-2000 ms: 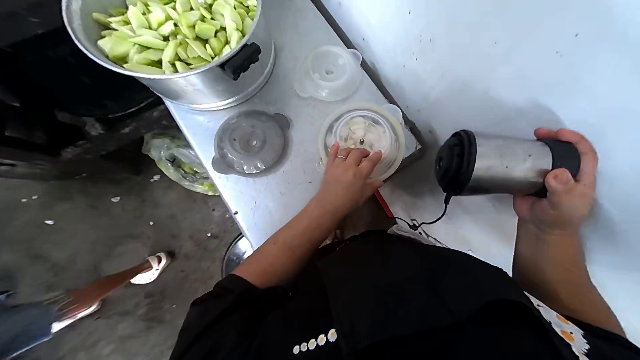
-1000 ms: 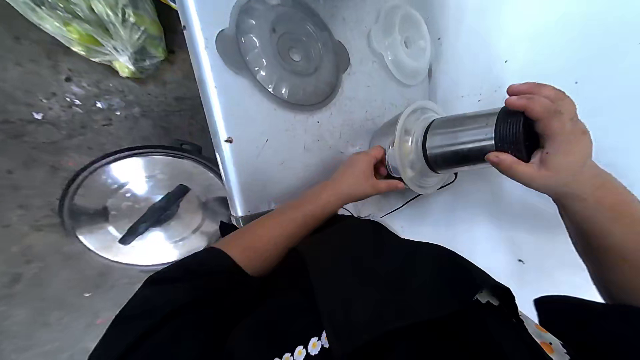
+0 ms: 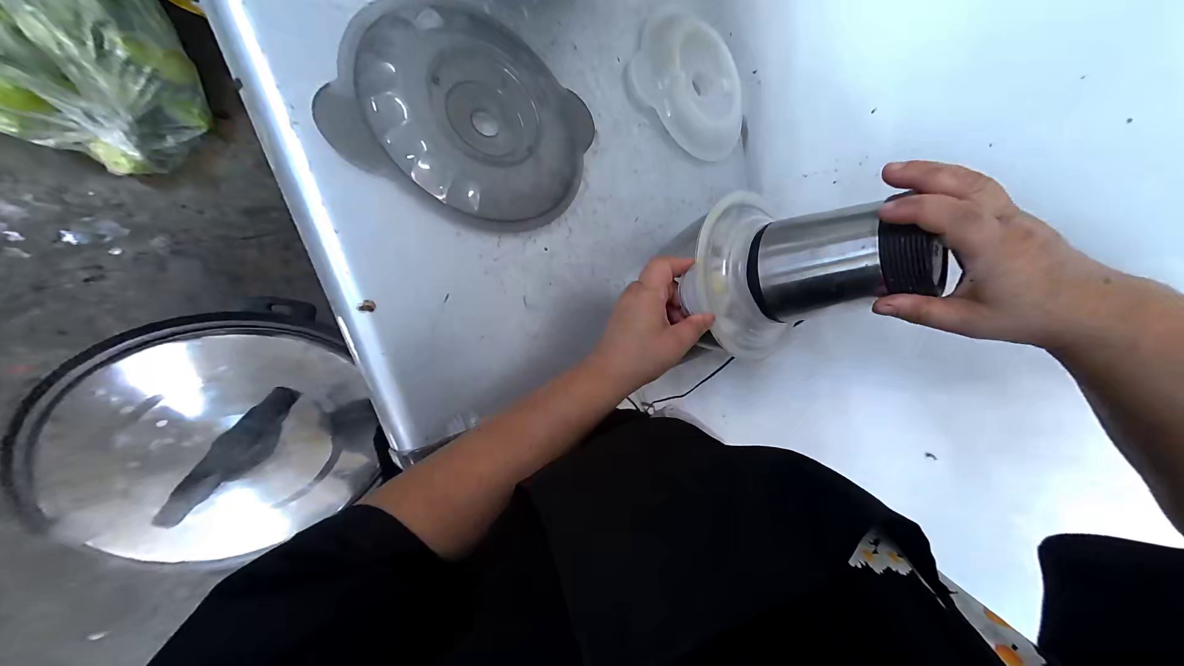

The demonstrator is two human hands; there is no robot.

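My right hand [image 3: 990,250] grips the black ribbed end of a stainless-steel cylinder [image 3: 819,254], which looks like a small appliance's body. The cylinder's other end meets a translucent plastic lid [image 3: 735,277] with a wide rim. Thumb and fingers of my left hand [image 3: 652,324] hold the near side of that lid's edge. Behind the lid shows part of a metallic body, mostly hidden. A thin black cord [image 3: 694,384] runs below the lid.
A grey translucent lid [image 3: 504,116] and a smaller clear lid [image 3: 694,88] lie on the white table [image 3: 444,305]. Left of the table's metal edge are a large steel pot lid [image 3: 176,453] and a plastic bag of green vegetables [image 3: 102,83] on the floor.
The steel cylinder, first held apart from the clear lid, now meets it. My left hand has gone from resting on the lid to gripping its edge. The view has shifted closer.
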